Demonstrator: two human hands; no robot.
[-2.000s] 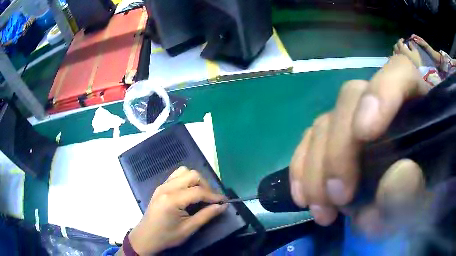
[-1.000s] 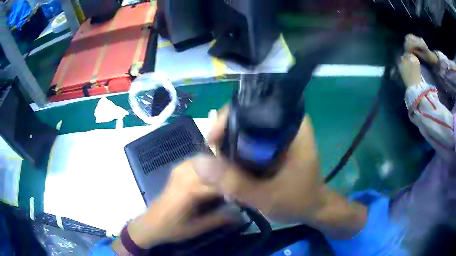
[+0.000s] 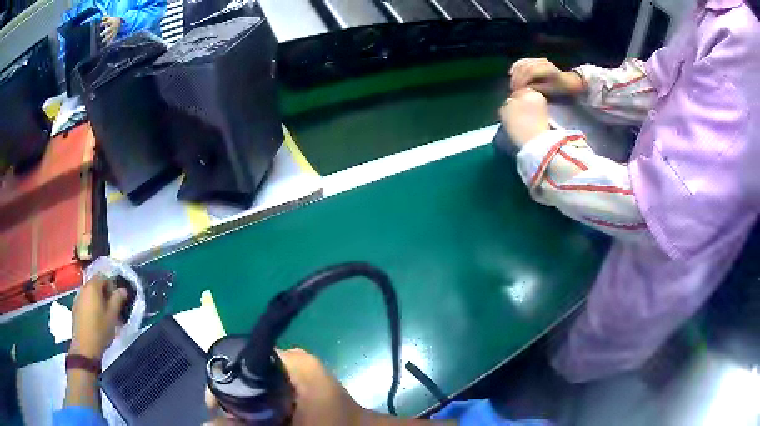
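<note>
The black housing lies flat on the white sheet at the lower left, its slotted vent grille facing up. My left hand reaches over the left side of the round white-rimmed screw container, beyond the housing; its fingertips are at the dark contents, and I cannot tell whether they hold a screw. My right hand is around the black electric screwdriver, upright beside the housing, with its rear end and cable up. The driver's bit is hidden.
Black units stand on grey-white pads beyond the green bench. Red-orange padded boards lie at the left. The driver cable loops over the bench. A person in a pink striped garment works at the right.
My left hand has left the housing and moved to the screw container. My right hand still holds the driver, now at the housing's right side. The view has shifted towards the right.
</note>
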